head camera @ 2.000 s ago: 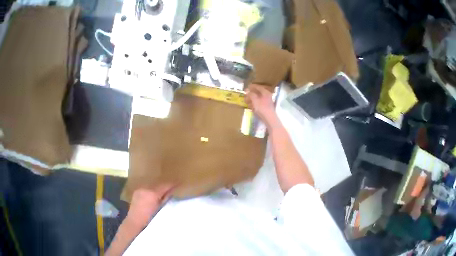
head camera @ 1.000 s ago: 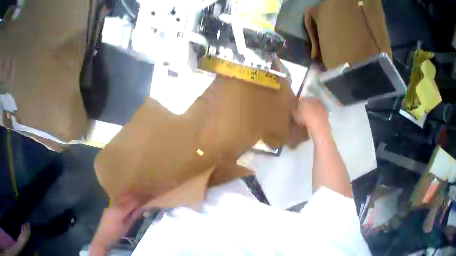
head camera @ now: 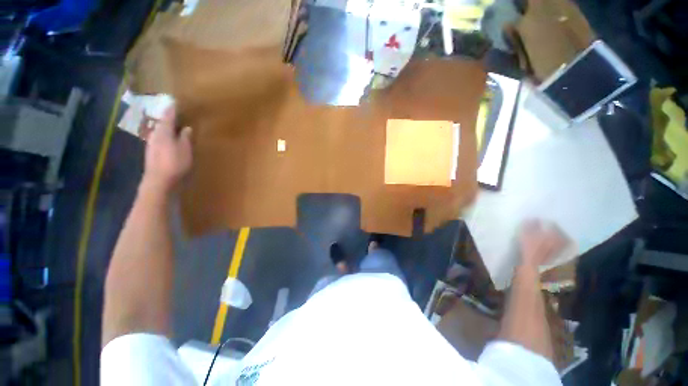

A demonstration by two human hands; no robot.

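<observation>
A large brown garment panel (head camera: 332,166) lies spread in front of me, below the white machine head (head camera: 392,41). A small pale tag (head camera: 281,145) is on its left part. A light orange square piece (head camera: 419,152) with a white edge lies on its right part. My left hand (head camera: 167,147) holds the panel's left edge. My right hand (head camera: 543,245) is blurred, over the lower part of a white sheet (head camera: 558,173), away from the panel. Whether its fingers hold anything cannot be told.
A tablet-like screen (head camera: 588,81) stands at the upper right. More brown panels (head camera: 219,22) lie at the upper left and others (head camera: 558,34) at the upper right. Yellow pieces (head camera: 669,132) are at the far right. Papers and brown pieces are below the white sheet.
The brown panel has come away from the yellow bar and is spread further left. My left hand has moved up and left. My right hand has left the panel and moved down right. The orange piece now shows.
</observation>
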